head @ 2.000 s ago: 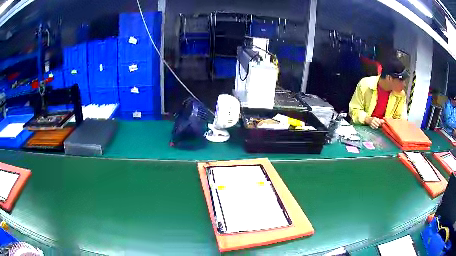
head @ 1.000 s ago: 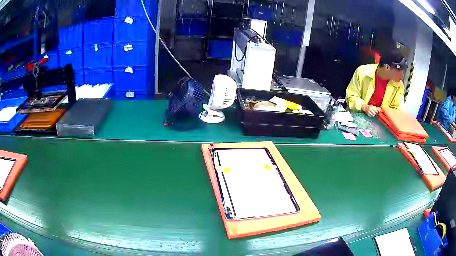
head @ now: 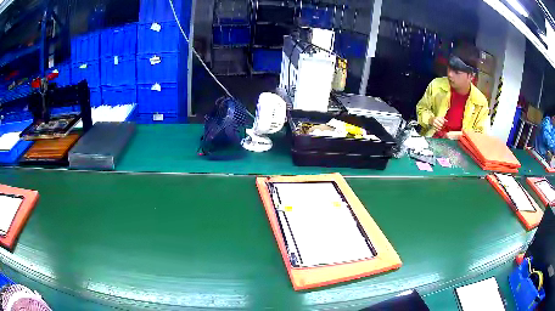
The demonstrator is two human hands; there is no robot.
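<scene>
An LCD panel (head: 328, 228), white back up with a thin black rim and two small yellow tape squares near its far end, lies in a display lid on a red-orange foam pad (head: 348, 282). The pad rests on the green bench in front of me. Neither my left hand nor my right hand is in view.
More pads with panels lie at the far left (head: 27, 209) and right (head: 517, 203). Behind are a black tray (head: 341, 159), a white fan (head: 268, 115), a dark fan (head: 225, 124) and a person in yellow (head: 429, 103). A glossy black panel (head: 401, 302) and white sheet (head: 481, 296) are near.
The foam pad with its panel has shifted a little to the right in the view. The person in yellow has raised their head and moved a hand. A glossy black panel has appeared at the bottom edge.
</scene>
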